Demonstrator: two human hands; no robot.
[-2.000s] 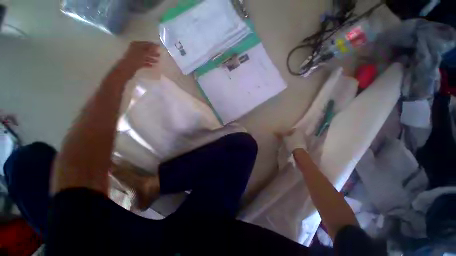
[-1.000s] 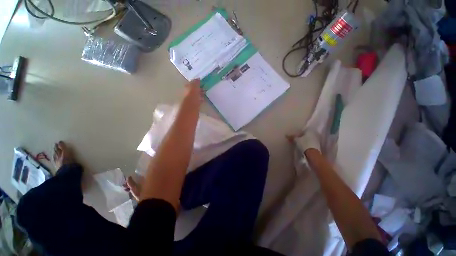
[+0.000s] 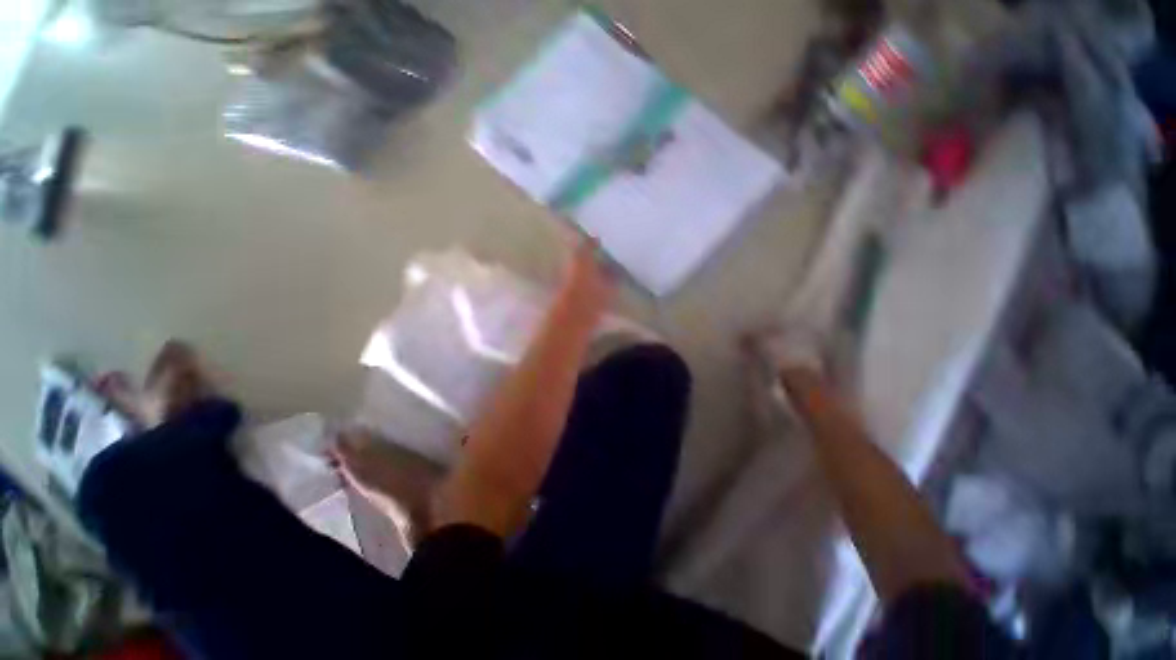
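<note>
An open clip file folder (image 3: 587, 187) with a green spine and white pages lies on the pale floor ahead. My left hand (image 3: 587, 264) is at the folder's near edge, bare and blurred; whether it grips the folder cannot be told. My right hand (image 3: 783, 355), in a white glove, is over large pale pattern paper (image 3: 948, 277) on the right; its fingers blur into the paper. More crumpled white paper (image 3: 445, 322) lies between my left forearm and the floor, partly under my knee.
A tool with red and yellow labels (image 3: 883, 84) and a dark cord lies at the upper right, near a red object (image 3: 948, 155). Fabric offcuts (image 3: 1070, 426) heap on the right. A grey metal object (image 3: 387, 58) and a plastic-wrapped packet (image 3: 290, 123) lie at upper left.
My left hand has moved from beside the crumpled paper to the folder, then along its near edge to the right. My right hand has stayed at the pattern paper. The view has shifted and blurred.
</note>
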